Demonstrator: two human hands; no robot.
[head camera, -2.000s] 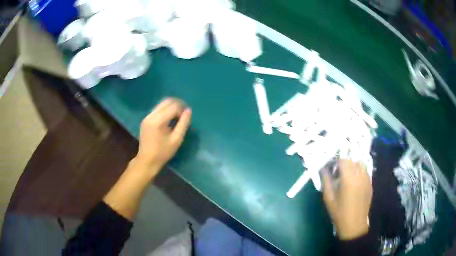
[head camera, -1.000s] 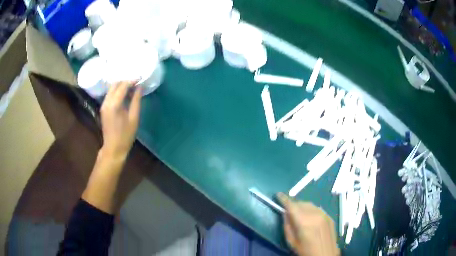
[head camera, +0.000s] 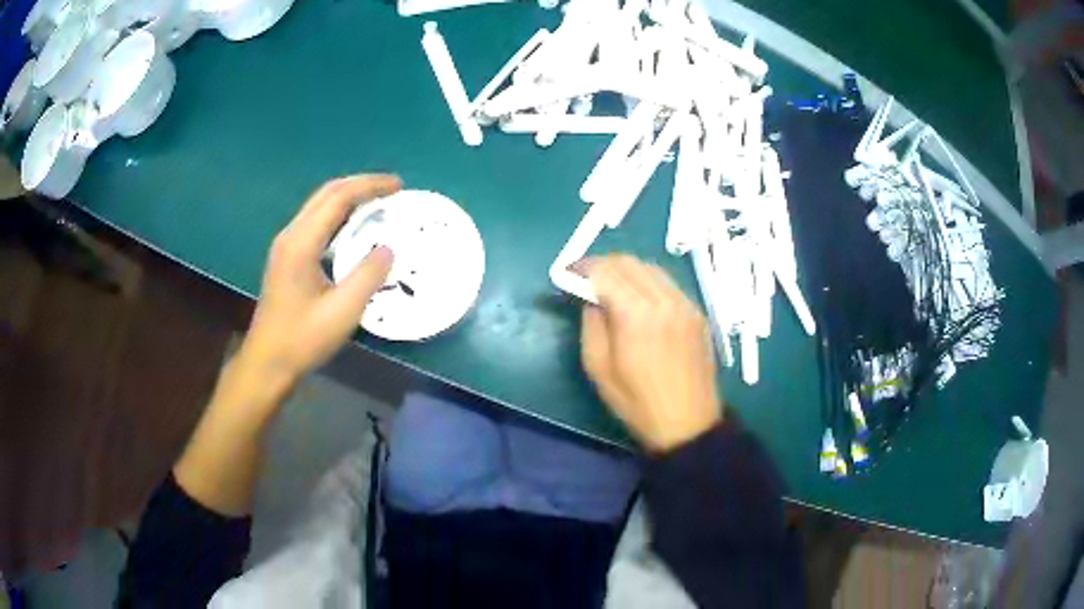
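Note:
My left hand (head camera: 315, 274) holds a round white housing (head camera: 435, 264) by its left side, thumb on its face, above the bench near the front edge. The face shows small dark slots and holes. My right hand (head camera: 642, 339) holds a white antenna (head camera: 573, 281) between thumb and fingers; its tip points left towards the housing, apart from it. Most of that antenna is hidden in the hand. A large heap of white antennas (head camera: 689, 131) lies just beyond my right hand.
A pile of white housings (head camera: 131, 83) lies at the upper left. Right of the heap lie a black cable bundle (head camera: 846, 226) and white pieces with thin dark leads (head camera: 933, 226). A white unit (head camera: 1018, 478) sits at the right bench edge. A pale rail (head camera: 820, 74) runs behind.
My left hand has come from the housing pile with one housing, nearer my right hand. My right hand still holds an antenna, now level with the housing. The view has shifted rightwards and down.

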